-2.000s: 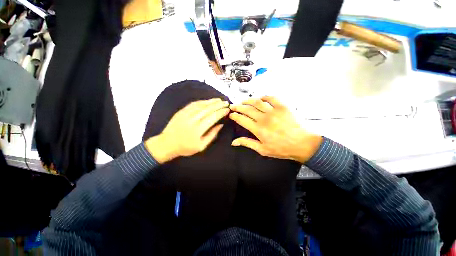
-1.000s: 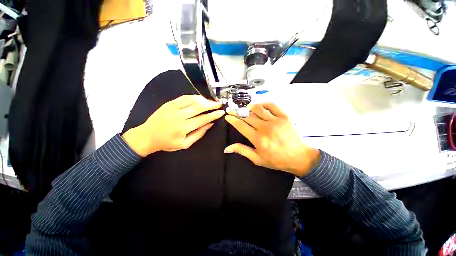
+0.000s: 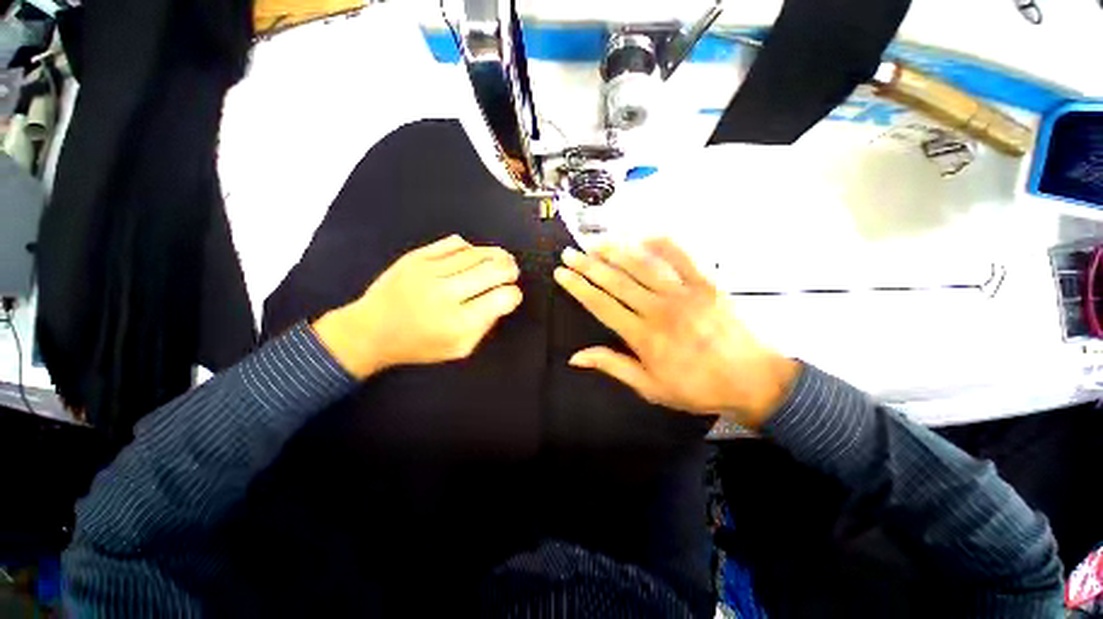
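Observation:
The black cut panel (image 3: pixel 399 411) lies on the white table and runs back over my lap. Its far curved end is beyond the needle area, left of it. A seam line runs up the panel towards the presser foot (image 3: pixel 548 208). My left hand (image 3: pixel 423 302) rests on the panel left of the seam, fingers curled; whether it pinches the cloth is hidden. My right hand (image 3: pixel 677 320) lies flat on the panel's right part, fingers extended, thumb apart, fingertips near the seam just before the foot. The white sewing machine head (image 3: pixel 677 230) stands above, with its round tension dial (image 3: pixel 592 185).
Stacked black pieces (image 3: pixel 145 218) hang over the table at left. A black strip (image 3: pixel 810 73) lies across the machine at the back. A wooden-handled tool (image 3: pixel 956 109), a blue-edged control panel (image 3: pixel 1038 157) and a small tray with a red item (image 3: pixel 1095 294) are at right.
The panel has moved forward past the needle, its curved end now farther away. My left hand has drawn back from the presser foot and its fingers have curled. My right hand remains flat beside the seam.

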